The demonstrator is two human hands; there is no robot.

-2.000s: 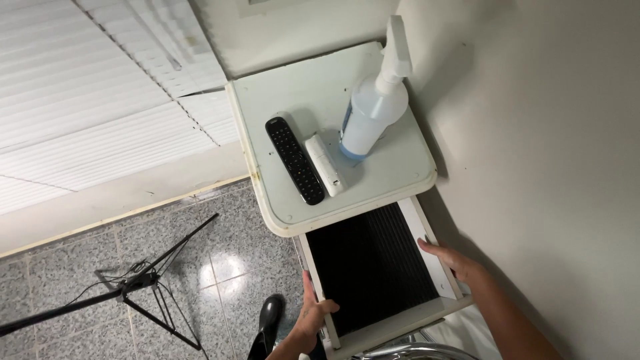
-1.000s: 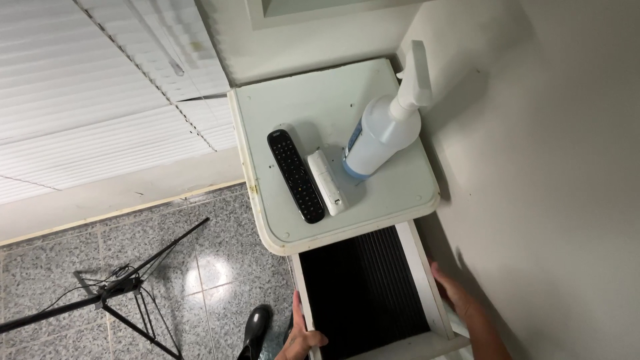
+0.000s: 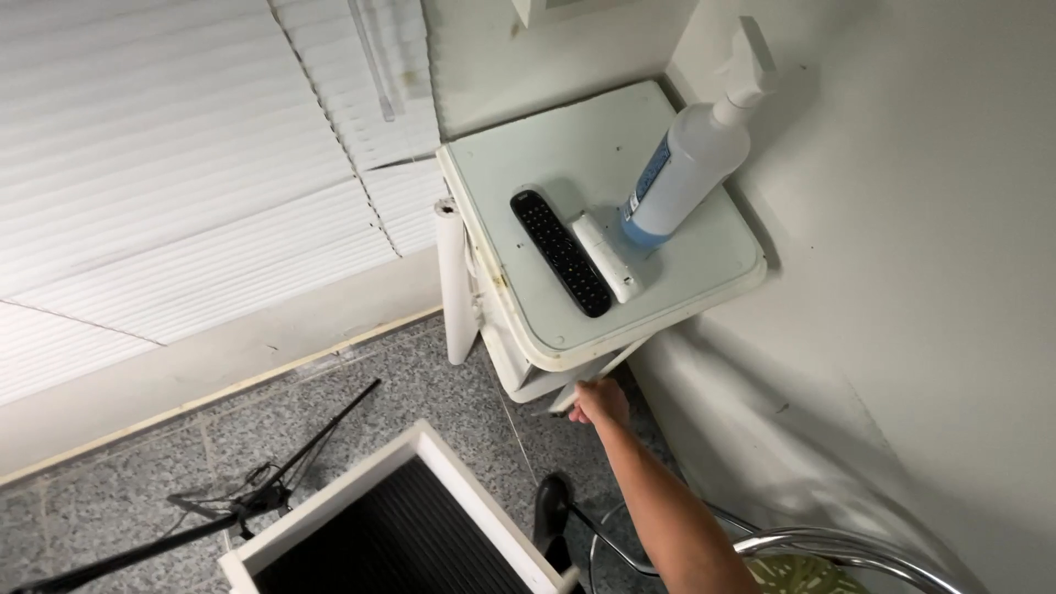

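Note:
My right hand (image 3: 601, 402) is closed around the edge of a white panel (image 3: 615, 363), perhaps a cabinet door, just below the top of the small white cabinet (image 3: 569, 355). The white drawer (image 3: 487, 503), with a dark ribbed bottom, is out of the cabinet at the lower middle of the view; my left hand is not visible. On the cabinet top lie a black remote control (image 3: 561, 252) and a white remote-like device (image 3: 606, 257), side by side. A translucent spray bottle (image 3: 689, 173) with some blue liquid stands to their right.
A black tripod or stand (image 3: 264, 499) is on the speckled floor at left. A white roll (image 3: 456, 280) stands against the cabinet's left side. White blinds (image 3: 206, 165) are at the left, a wall at the right. A chrome tubular chair frame (image 3: 825, 540) and a black shoe (image 3: 553, 503) are below.
The drawer, earlier in the cabinet with both hands at its sides, is now out and lower left. My right hand has left it for the panel; my left hand has gone out of view.

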